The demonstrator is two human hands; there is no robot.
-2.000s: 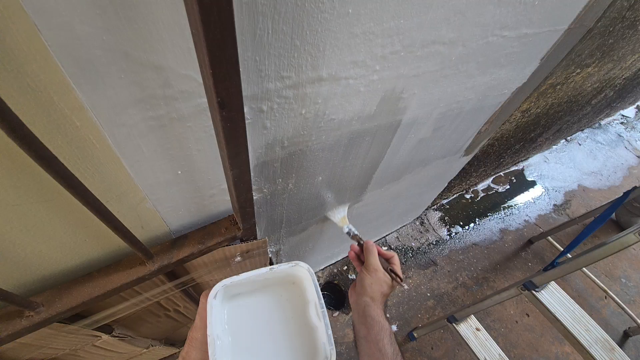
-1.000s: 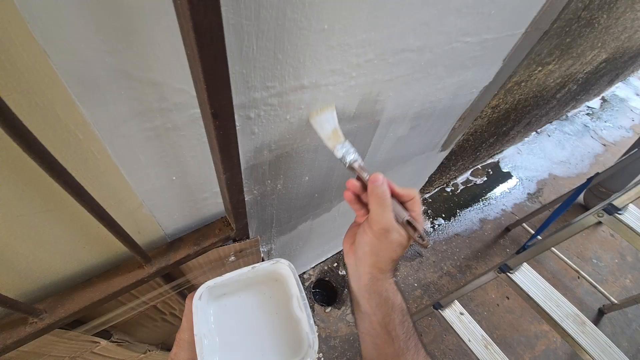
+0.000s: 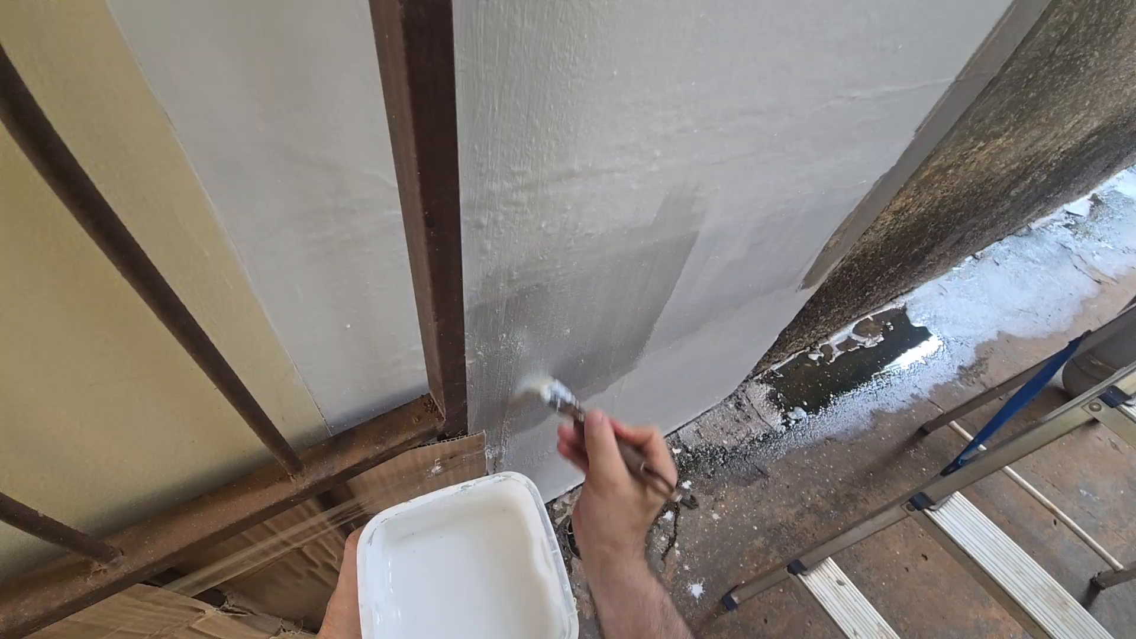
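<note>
My right hand (image 3: 621,479) grips the handle of a paintbrush (image 3: 572,413), its blurred white bristles against the lower left part of the grey wall (image 3: 612,248). Around the bristles the wall shows a darker, wet-looking patch. At the bottom of the view, my left hand (image 3: 344,590) holds a square white plastic tub (image 3: 368,559) of white paint by its left side; most of that hand is hidden behind the tub.
A brown metal grille (image 3: 426,204) stands left of the painted area, with cardboard (image 3: 422,466) behind its lower rail. An aluminium stepladder (image 3: 1003,550) is at lower right. White liquid (image 3: 1003,266) and a dark puddle (image 3: 843,368) lie along the rough wall's base.
One second ago the brush was raised higher, its bristles plainly visible; my right hand has since moved down and the bristles are low on the wall. The tub remains in my left hand.
</note>
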